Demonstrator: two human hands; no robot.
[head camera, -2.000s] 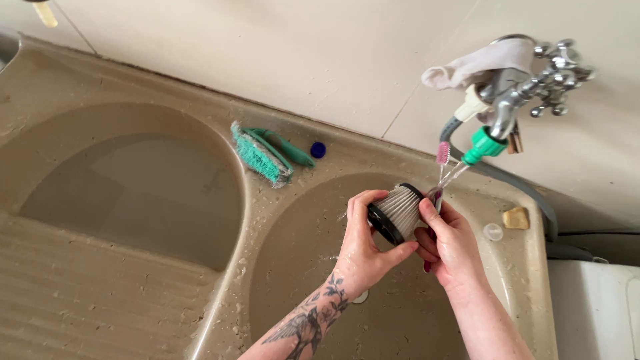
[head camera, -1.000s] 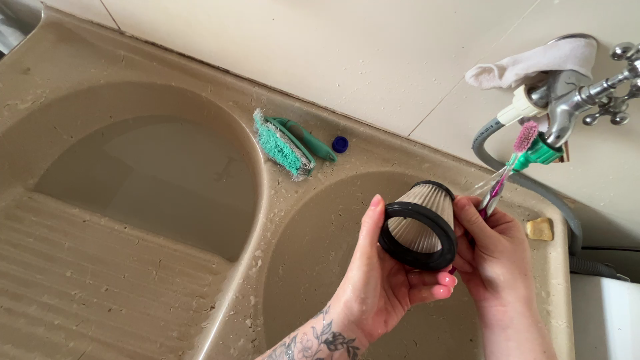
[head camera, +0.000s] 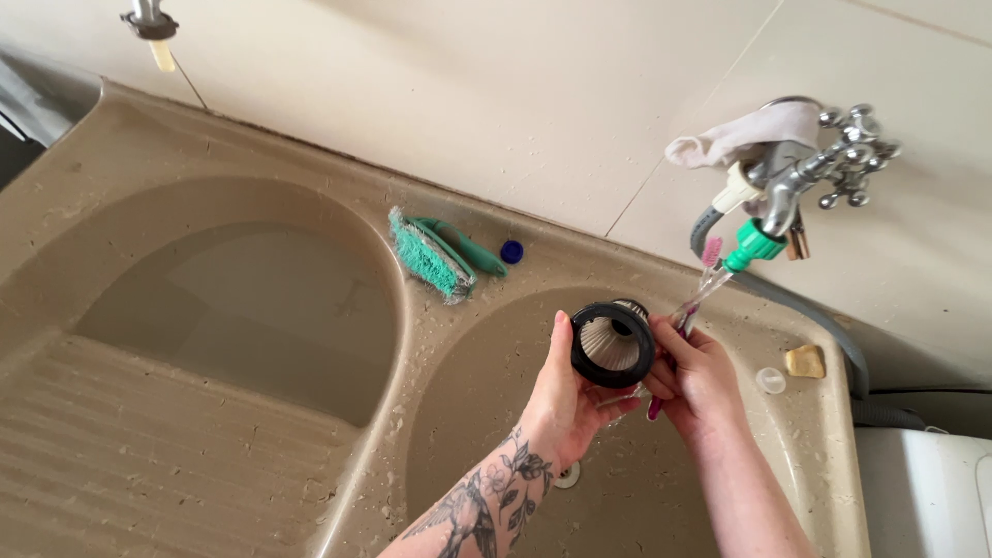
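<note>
Over the right basin, my left hand (head camera: 570, 403) grips a pleated cone filter (head camera: 612, 345) by its black rim, its wide open end facing me. My right hand (head camera: 694, 364) holds a pink and clear toothbrush (head camera: 711, 253), bristles up, and its fingertips are at the filter's right side. Water runs from the green hose connector (head camera: 755, 245) on the chrome tap (head camera: 798, 182) down past the toothbrush and my right fingers. Part of the toothbrush handle is hidden by my right hand.
A green scrubbing brush (head camera: 438, 256) and a blue cap (head camera: 511, 251) lie on the ledge between the basins. Cloudy water stands in the left basin (head camera: 248, 310). A yellowish soap piece (head camera: 805, 361) and a clear cap (head camera: 770, 380) rest at the right edge. A grey hose (head camera: 814, 306) runs behind.
The filter has turned from side-on, two seconds ago, to show its open wide end. Both hands keep their hold on the filter and toothbrush.
</note>
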